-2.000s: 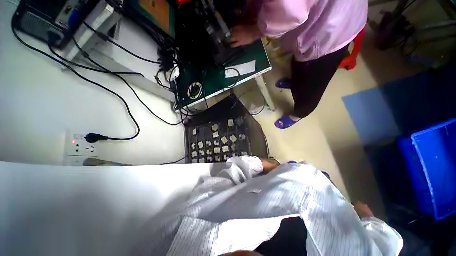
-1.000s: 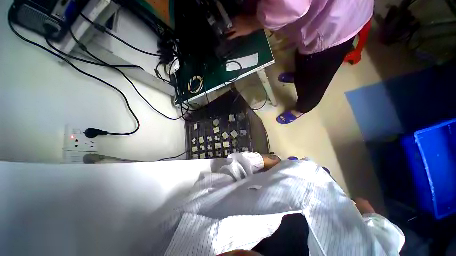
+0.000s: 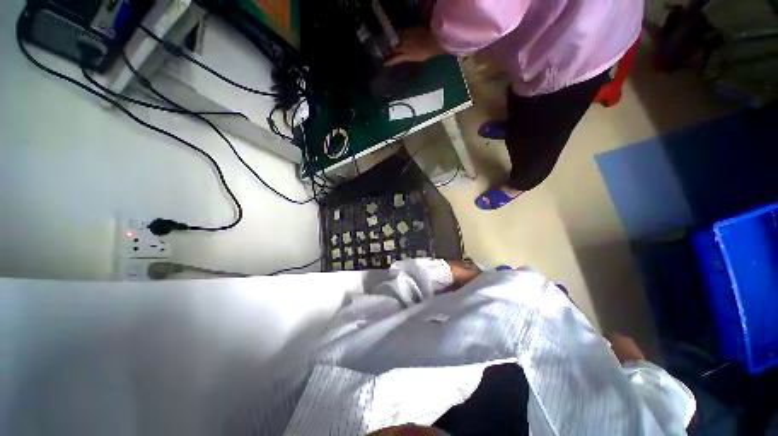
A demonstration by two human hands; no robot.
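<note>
My left hand [image 3: 463,272] shows only in part beyond the white striped cuff, low in the middle. My right hand [image 3: 625,347] shows in part at the lower right, its fingers hidden by the smock. I cannot tell whether either hand is open or shut. A large black tray [image 3: 444,221] lies nearest in front, left of my left hand, holding several small pale squares [image 3: 372,207]. My left hand is near its lower right corner; I cannot see contact.
A person in a pink smock [image 3: 546,43] has a hand at dark equipment on a green-topped bench [image 3: 367,136]. A white partition [image 3: 153,341] stands at lower left. Black cables run along the wall to a socket [image 3: 141,243]. A blue bin [image 3: 721,281] is at right.
The view has shifted slightly, so the bench and bin appear a little further right. The pink-clad person leans slightly differently over the bench. My hands look unchanged.
</note>
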